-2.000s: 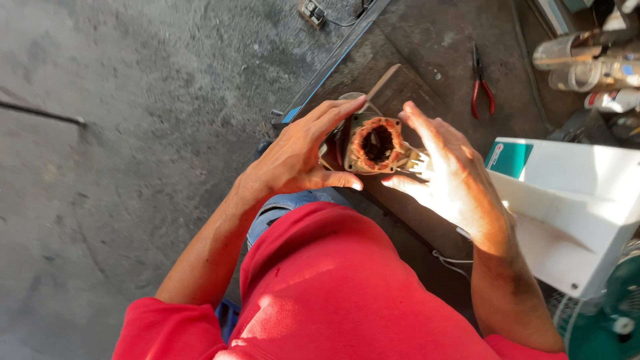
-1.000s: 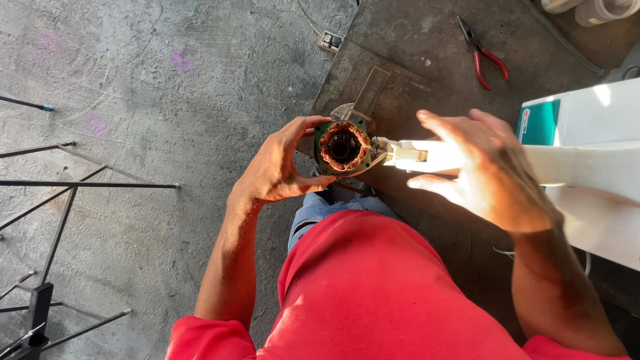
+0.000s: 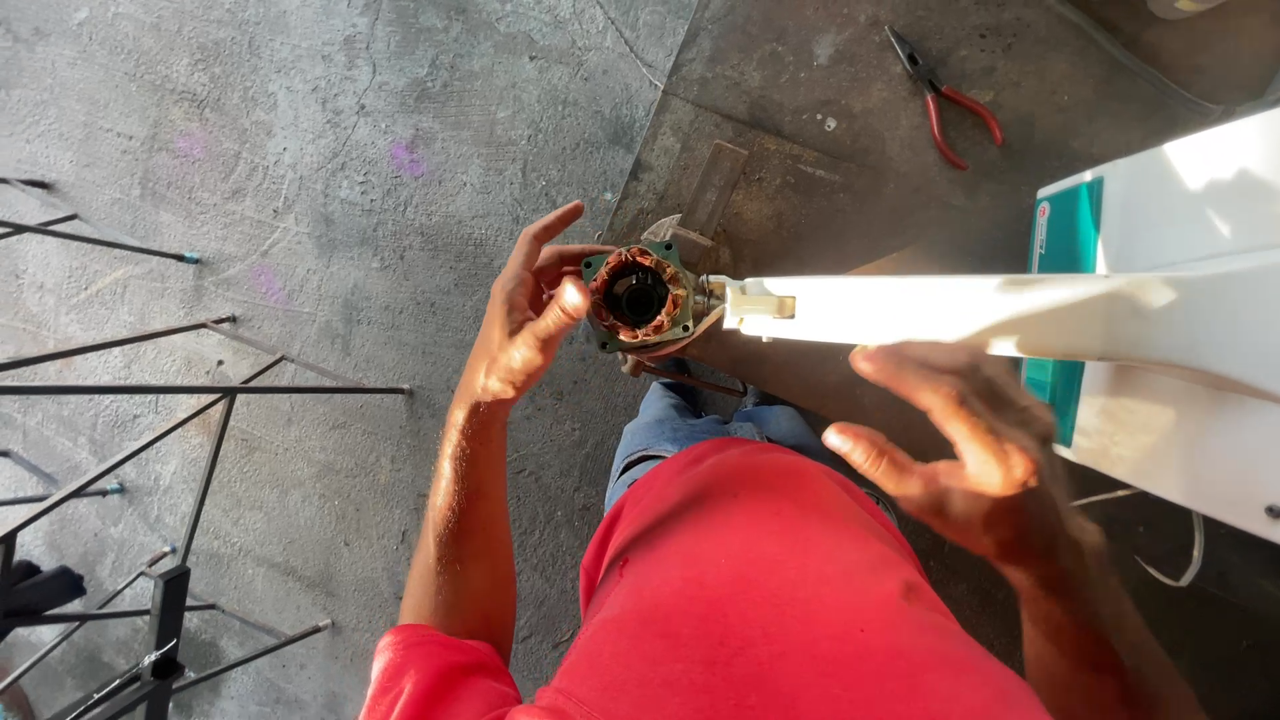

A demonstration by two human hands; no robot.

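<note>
A motor stator with copper windings point(image 3: 640, 298) in a green square-flanged housing stands at the workbench's left edge, its round bore facing up. My left hand point(image 3: 535, 305) is at the housing's left side, thumb and fingers apart; whether its fingertips touch the metal cannot be told. A long white plastic arm point(image 3: 900, 308) reaches from the right to the housing and ends there in a small cream fitting point(image 3: 760, 305). Below this arm, my right hand point(image 3: 950, 440) is blurred, with its fingers spread and nothing in it.
Red-handled needle-nose pliers point(image 3: 935, 95) lie on the dark workbench point(image 3: 840, 200). A flat metal bar point(image 3: 715, 188) is behind the stator. The white machine body with a teal panel point(image 3: 1068, 235) stands at right. Thin black metal frames point(image 3: 210, 391) are on the concrete floor at left.
My right hand has moved down, away from the white arm's end. My left hand's fingers have opened out from the stator housing. The view has shifted.
</note>
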